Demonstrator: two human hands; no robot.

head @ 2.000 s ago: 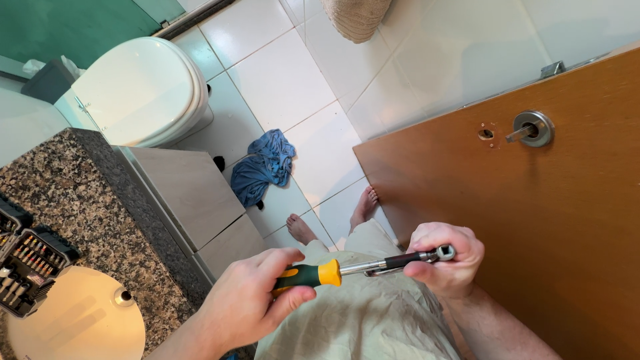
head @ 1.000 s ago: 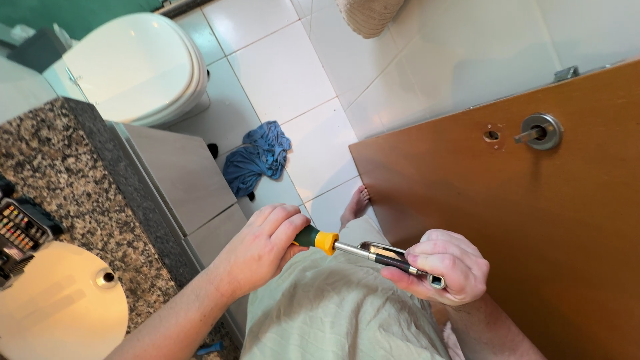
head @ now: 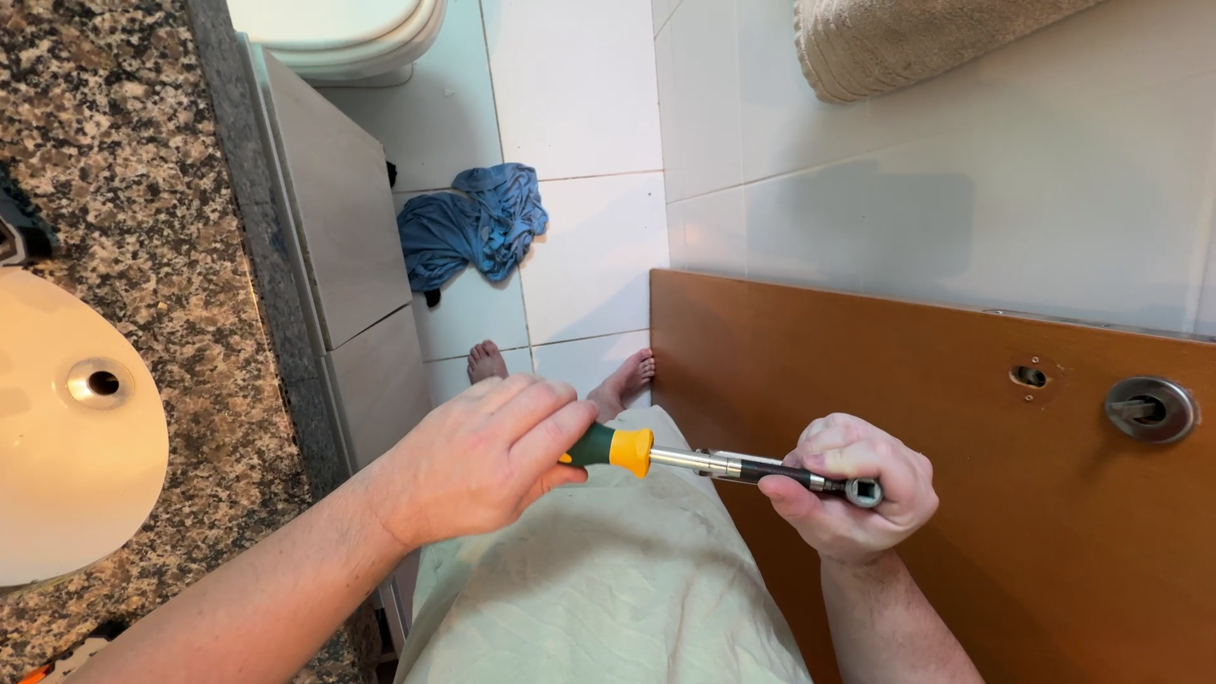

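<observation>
My left hand (head: 499, 451) is wrapped around the green and yellow handle of a screwdriver (head: 630, 452), whose metal shaft points right. My right hand (head: 860, 484) grips a dark cylindrical metal piece (head: 779, 472) in line with that shaft, with a square socket opening at its right end. A thin metal bar lies alongside the dark piece, partly hidden by my fingers. Where the shaft meets the piece, I cannot tell how they join. Both hands are held above my light-coloured clothing, in front of the wooden door.
The wooden door (head: 912, 399) with a round lock fitting (head: 1151, 409) stands at right. At left are a granite counter (head: 218, 313) and a basin (head: 76, 475). A blue cloth (head: 475, 228) lies on the tiled floor near the toilet (head: 332, 28). A beige towel (head: 912, 43) hangs above.
Both hands keep hold of the screwdriver and the dark metal piece, with small changes in their tilt. The view has shifted, and the open bit case on the counter is now mostly out of frame.
</observation>
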